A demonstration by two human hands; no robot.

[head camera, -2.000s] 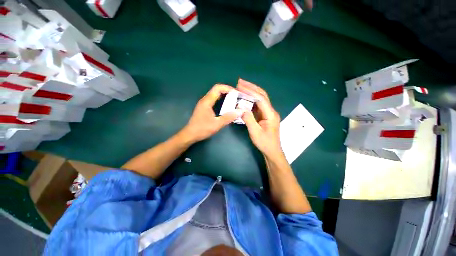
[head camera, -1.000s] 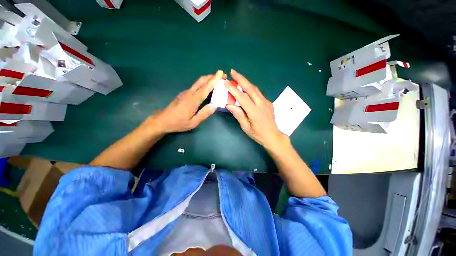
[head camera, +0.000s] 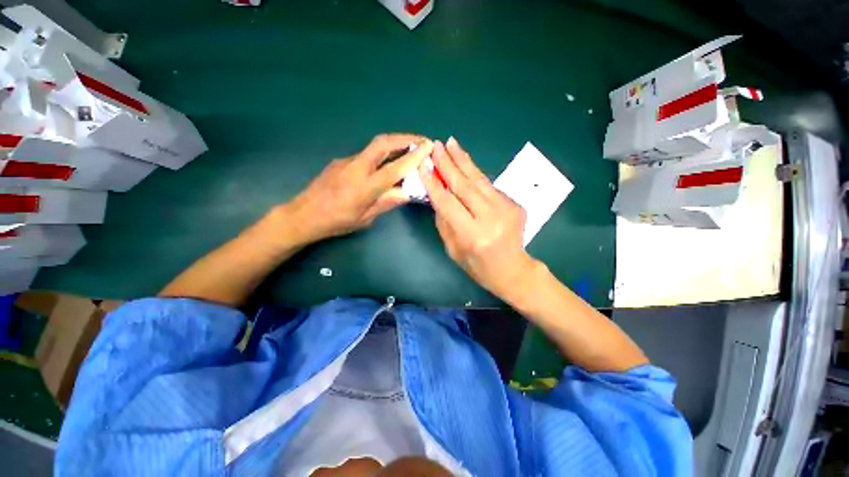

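A small white carton with a red band (head camera: 416, 185) is held upright between my hands over the dark green surface; only its white end and a bit of red show. My left hand (head camera: 358, 184) holds it from the left, its fingers at the top. My right hand (head camera: 477, 216) lies against its right side with the fingers extended and covers most of the red. A flat white card (head camera: 537, 191) lies on the green surface just beyond my right hand, partly hidden by it.
White-and-red cartons (head camera: 98, 168) are stacked at left. Open cartons (head camera: 678, 182) with raised flaps stand at right by a cream board (head camera: 694, 265). Another carton (head camera: 407, 9) is cut off at the top edge. A brown corrugated box (head camera: 70, 340) is at lower left. Grey machinery is at right.
The carton's open end with contents showing is now covered by white and red. My right hand has turned flat against it. The cartons at the top have moved out toward the edge.
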